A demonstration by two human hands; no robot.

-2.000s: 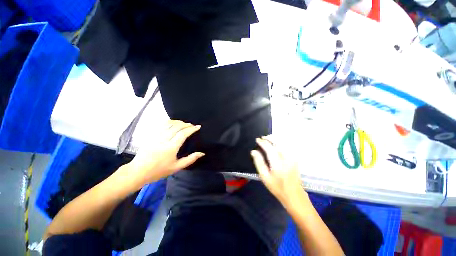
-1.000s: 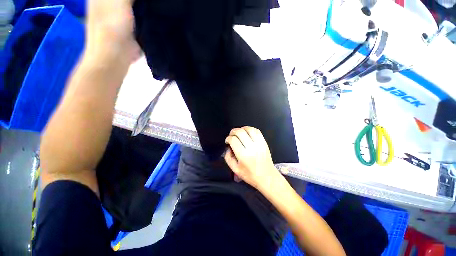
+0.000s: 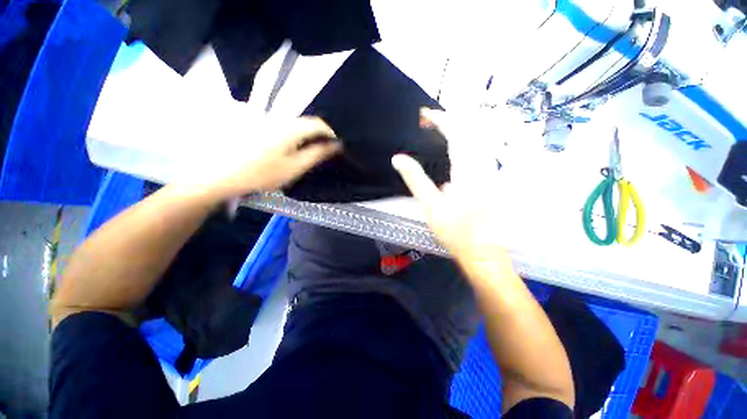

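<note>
A black fabric panel [image 3: 377, 123] lies on the white table in front of me, left of the needle area. My left hand [image 3: 295, 155] is at the panel's left edge, with fingers bent and slightly blurred; whether it pinches the fabric is unclear. My right hand [image 3: 434, 180] is at the panel's right side, thumb and fingers apart on the fabric, its back overexposed. The white sewing machine [image 3: 606, 49] with blue JACK lettering stands at the upper right, and its presser foot area [image 3: 532, 102] is right of the panel.
Green and yellow scissors [image 3: 614, 196] and black thread snips [image 3: 680, 238] lie at the right. More black panels [image 3: 287, 24] are at the upper left. A ruler strip [image 3: 352, 219] runs along the front edge. Blue crates [image 3: 57, 106] stand at the left and below. A red stool [image 3: 676, 380] is lower right.
My left hand has come back from the far left pile to the panel's left edge. My right hand has moved up and right. The panel now lies further from the table's front edge.
</note>
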